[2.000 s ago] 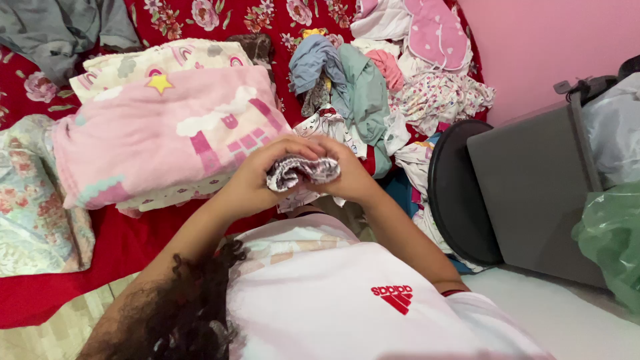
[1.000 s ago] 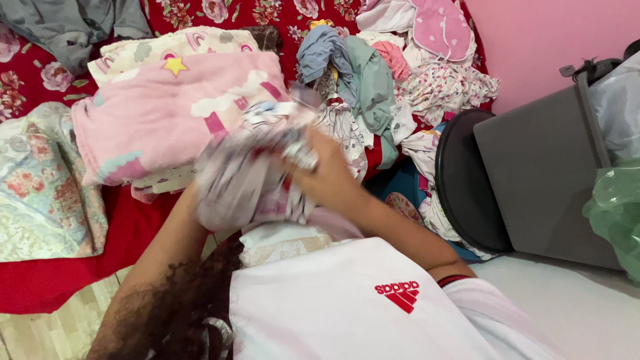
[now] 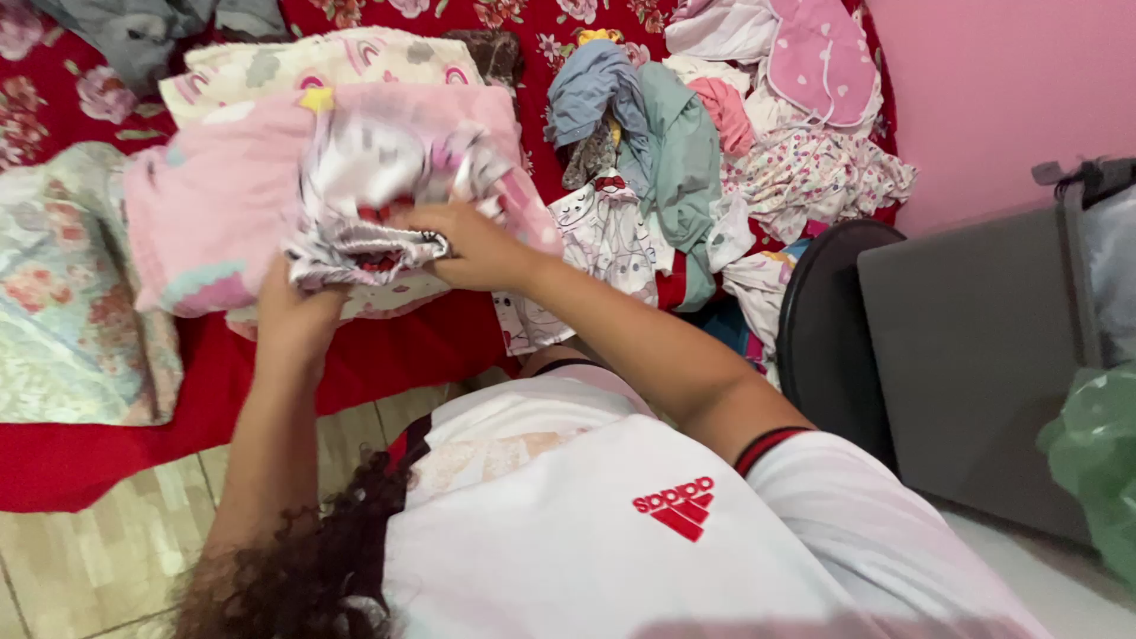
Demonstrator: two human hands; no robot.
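A white printed garment (image 3: 364, 169) with a gathered elastic waistband is stretched between both hands, blurred by motion, over the folded pink blanket (image 3: 231, 195). At the left end of the waistband, my left hand (image 3: 302, 306) grips the fabric; its fingers are partly hidden by the cloth. My right hand (image 3: 470, 244) pinches the other end. Red shows inside the garment's opening. Beneath and behind the pink blanket lie cream printed cloths (image 3: 408, 58). A similar white garment with cat faces (image 3: 608, 240) lies to the right on the red bedcover.
Loose clothes, among them a green garment (image 3: 679, 160) and a pink bib-like piece (image 3: 821, 62), are heaped at the upper right. A folded floral cloth (image 3: 71, 293) lies at the left. At the right stand a gray bin (image 3: 967, 355) with a black round part and a green plastic bag (image 3: 1100, 461).
Both hands have moved left, over the pink blanket. The garment, bunched small between the hands two seconds ago, is now spread out with its waistband showing.
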